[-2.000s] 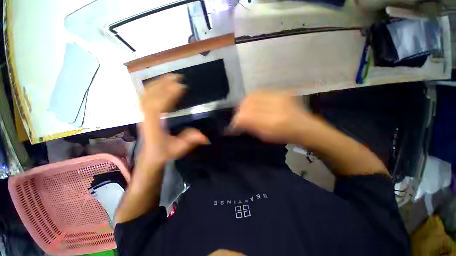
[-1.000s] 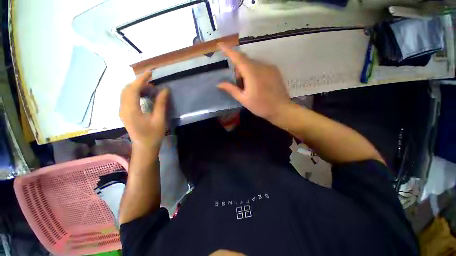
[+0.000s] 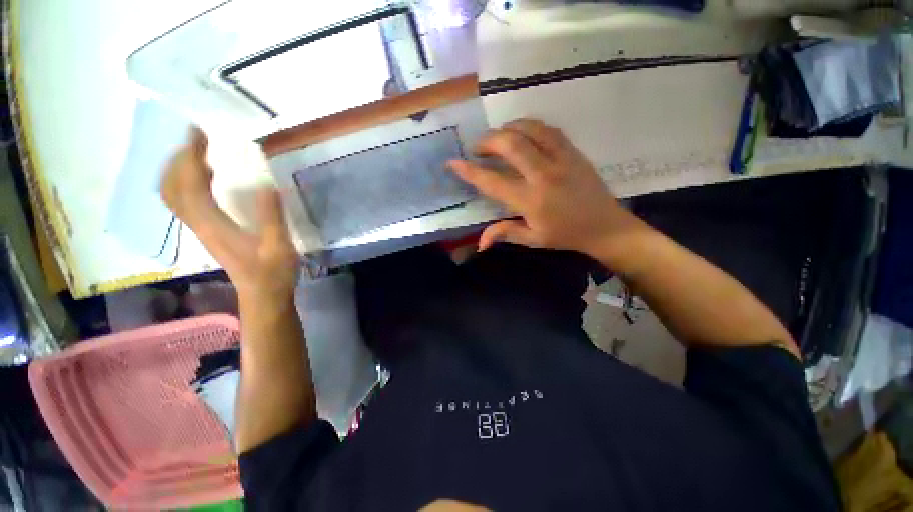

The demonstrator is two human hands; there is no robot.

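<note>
The clear sewing template (image 3: 365, 116) lies open at the table's front edge, its brown strip running across it. A grey rectangular fabric piece (image 3: 385, 187) lies flat in the lower sheet's slot, with a thin dark outline around it. My right hand (image 3: 536, 185) rests on the piece's right end, fingers spread, fingertips touching it. My left hand (image 3: 230, 215) is blurred, to the left of the template, thumb and fingers apart, holding nothing visible. The template's upper sheet, with a dark-outlined slot (image 3: 320, 62), lies behind the strip.
Pale blue pieces (image 3: 150, 180) lie on the table at left. A blue-green slim item (image 3: 745, 130) and a grey and black stack (image 3: 846, 85) lie at right. A pink basket (image 3: 140, 400) with a few pieces stands below the table at left.
The black piece in the slot is now covered by the grey piece, which lies flat. My left hand has let go and moved left; my right hand has shifted slightly right and down.
</note>
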